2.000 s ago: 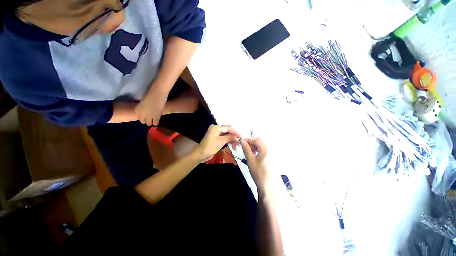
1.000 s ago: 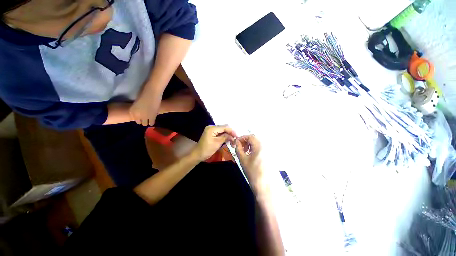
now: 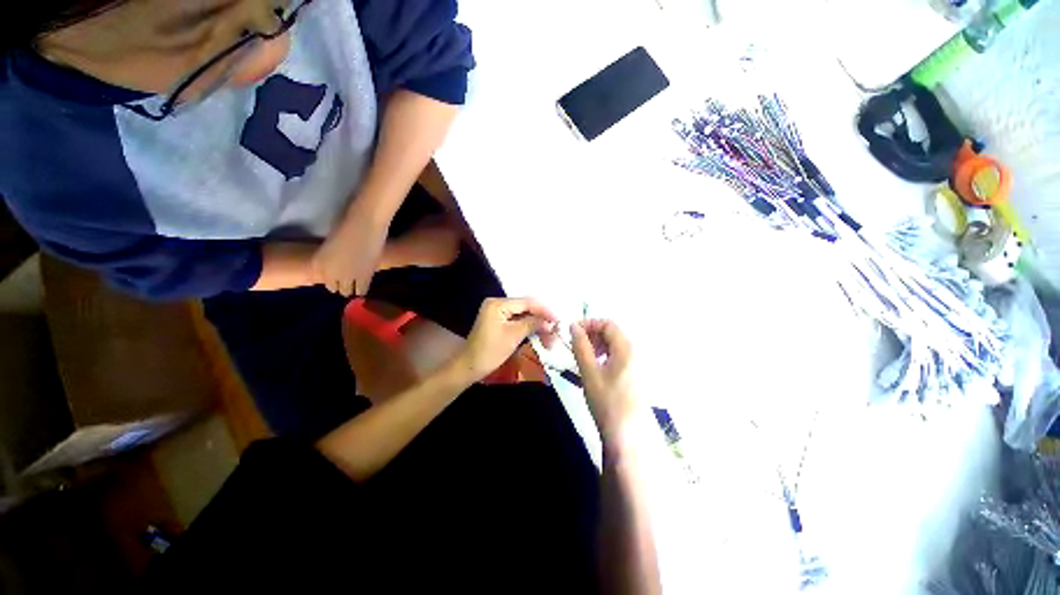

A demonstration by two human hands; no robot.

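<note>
My left hand (image 3: 507, 332) is over the near table edge, thumb and fingertips pinched together on a thin wire lead (image 3: 558, 329) that is hardly visible in the glare. My right hand (image 3: 602, 346) is just to its right, a small gap between the hands, its thumb and fingers curled close together; whether it holds a strand cannot be told. A small dark block (image 3: 571, 377) shows below and between the hands at the table edge. A short harness piece with a dark block (image 3: 664, 423) lies right of my right forearm. Another piece (image 3: 794, 515) lies farther right.
A smartphone (image 3: 614, 93) lies flat beyond the hands. A small wire loop (image 3: 684, 226) and the multicoloured harness bundle (image 3: 802, 192) lie to the right. A black ring (image 3: 909, 130) and an orange round item (image 3: 982, 176) are at upper right. A seated person (image 3: 267, 151) is at left, near a cardboard box (image 3: 128, 349).
My hands have moved slightly apart; one second ago the fingertips nearly met. The dark block below them now shows. The whole view has shifted a little.
</note>
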